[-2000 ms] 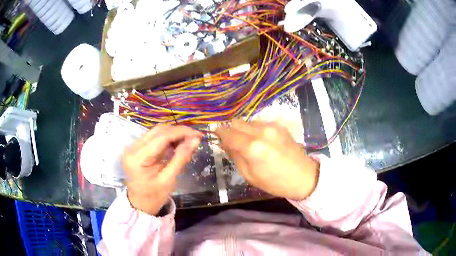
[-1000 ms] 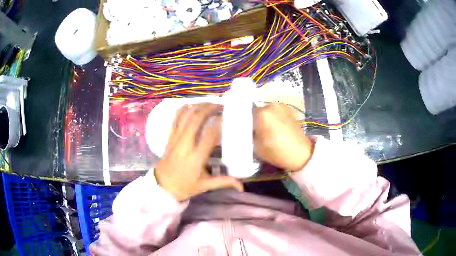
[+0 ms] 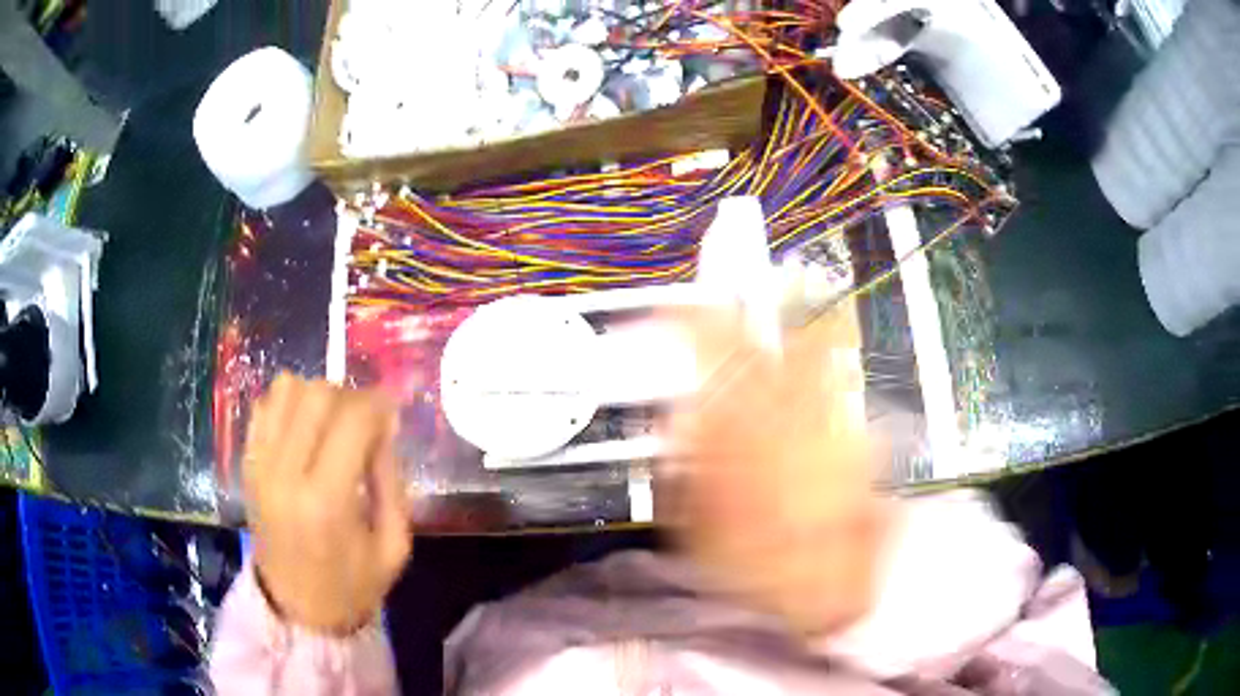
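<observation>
A white bracket arm (image 3: pixel 632 360) lies on the dark red board, with its round end (image 3: pixel 524 378) to the left and a squarish plate (image 3: pixel 737 252) standing at its right. My right hand (image 3: pixel 775 462) is strongly blurred in front of the arm's right part; whether it grips the arm or a wire cannot be told. My left hand (image 3: pixel 326 490) is off to the left of the round end, fingers curled, touching no part that I can see. The wire harness bundle (image 3: pixel 544 238) lies behind the arm, below the carton.
A carton (image 3: pixel 544 150) of white parts is at the back. A white shell (image 3: pixel 256 125) stands left of it. Another white bracket (image 3: pixel 972 68) lies at the back right. Stacked white shells (image 3: pixel 1180 150) are at the far right. A finished unit (image 3: pixel 52 320) and blue crate (image 3: pixel 95 585) are at left.
The bracket arm was held between both hands and now lies on the board. My left hand has left it and moved left. My right hand is blurred over its right part.
</observation>
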